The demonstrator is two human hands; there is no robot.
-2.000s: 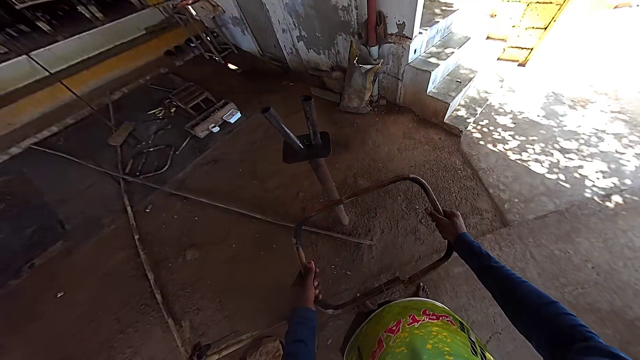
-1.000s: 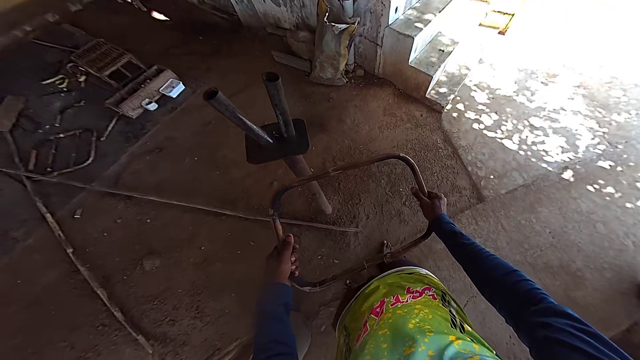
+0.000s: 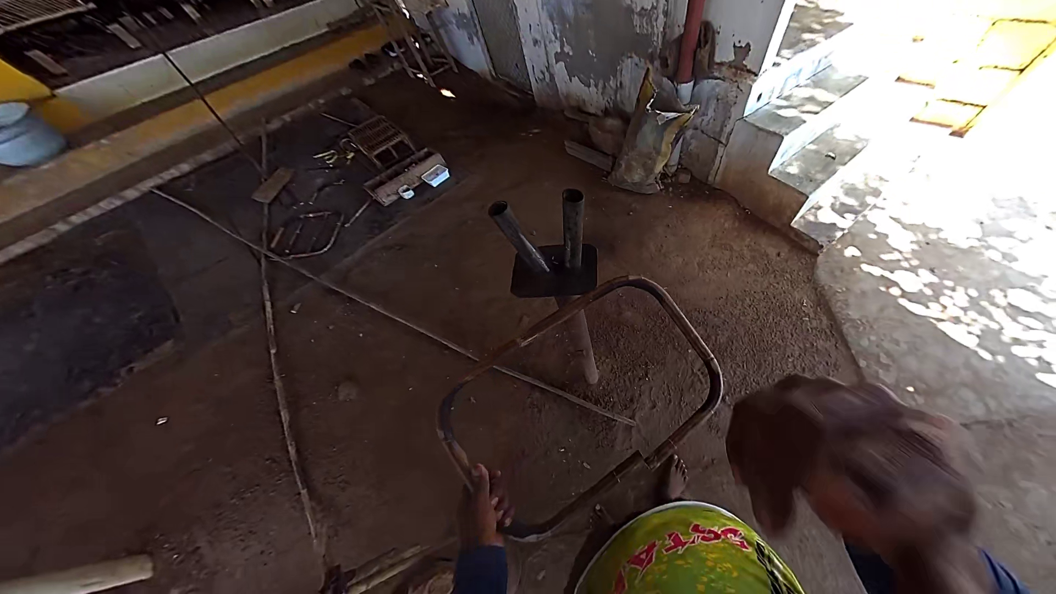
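Observation:
My left hand (image 3: 485,505) grips the lower left side of a bent cane or bamboo frame (image 3: 672,309), a rounded rectangle with dark scorched-looking corners. On the frame's near right side, two ends meet with a visible step. My right hand (image 3: 858,462) is off the frame, raised close to the camera at the lower right and blurred, so its fingers are hard to read. Beyond the frame stands a metal post (image 3: 582,342) with a dark plate (image 3: 554,271) and two open upright pipes (image 3: 573,227), one of them leaning left.
Long thin poles (image 3: 276,379) cross on the dirt floor to the left. Farther back lie a small slatted wooden piece (image 3: 381,139), a white tub (image 3: 435,175) and another small bent frame (image 3: 307,234). A sack (image 3: 652,140) leans near the wall, beside concrete steps (image 3: 813,132).
My right hand has let go of the frame's right side and come up close to the camera. My left hand still holds the frame.

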